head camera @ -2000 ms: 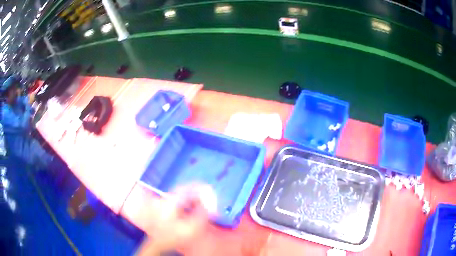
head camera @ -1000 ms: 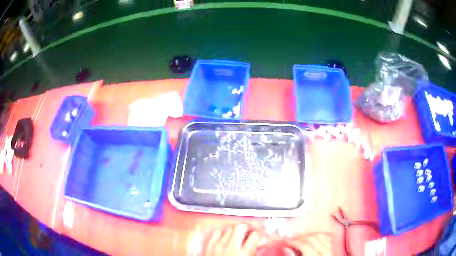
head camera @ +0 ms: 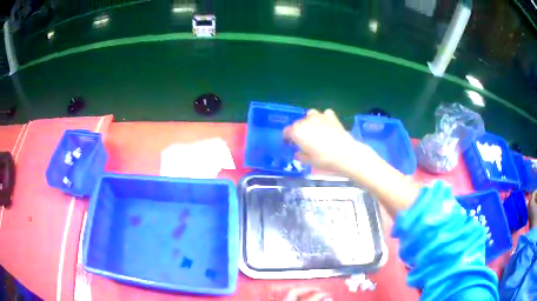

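My right hand [head camera: 318, 138], in a blue sleeve, reaches over the metal tray [head camera: 312, 274] to the far blue bin [head camera: 259, 138]. Its fingers are bent at the bin's right side; whether they hold anything is unclear. A few white pieces [head camera: 297, 166] lie at that bin's near end. Slim pieces on the tray are blurred by glare, and my forearm covers its upper right part. My left hand [head camera: 303, 294] is blurred and cut off by the bottom edge. Small white parts [head camera: 360, 283] lie by the tray's near right edge.
The large blue bin [head camera: 162, 285] stands left of the tray, a small blue bin [head camera: 76, 161] behind it. A white sheet [head camera: 197, 157], another far bin [head camera: 385, 138], a clear bag [head camera: 441, 144] and right-hand bins [head camera: 491, 161] surround it. Another blue sleeve [head camera: 521, 270] shows far right.
My right hand has moved from in front of the tray to the far blue bin. My left hand sits lower, mostly out of view. The camera view has shifted, and the dark tool is no longer visible.
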